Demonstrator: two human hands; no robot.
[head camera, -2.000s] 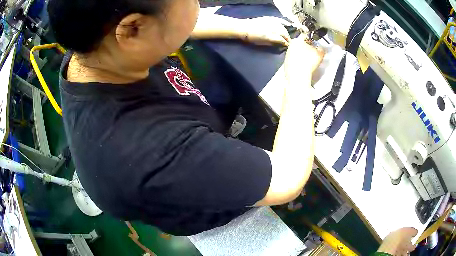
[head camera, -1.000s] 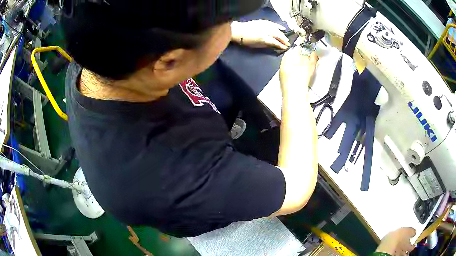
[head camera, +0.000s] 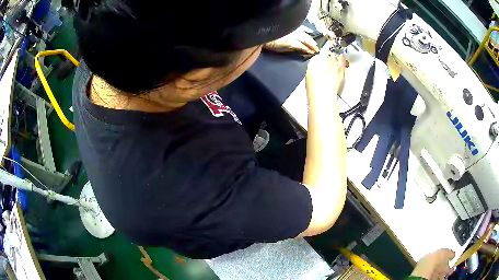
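Note:
My right hand (head camera: 435, 264), with a green band at the wrist, rests at the near right corner of the white table top (head camera: 377, 203), partly cut off by the bottom edge; its grip is unclear. My left hand is out of the picture. A seated person's hands hold dark navy cloth (head camera: 282, 74) at the needle area (head camera: 335, 45) of the white JUKI sewing machine (head camera: 437, 87). Narrow navy strips (head camera: 396, 126) lie fanned out on the table. Black-handled scissors (head camera: 355, 123) lie beside them.
The seated person in a black shirt (head camera: 186, 169) fills the centre and left. A black band (head camera: 391, 33) hangs over the machine arm. A yellow tube frame (head camera: 46, 87) and a white round base (head camera: 96, 213) stand at left on green floor.
The seated person's head has moved right and lower towards the needle area, and their near arm has shifted slightly. My right hand has not visibly moved.

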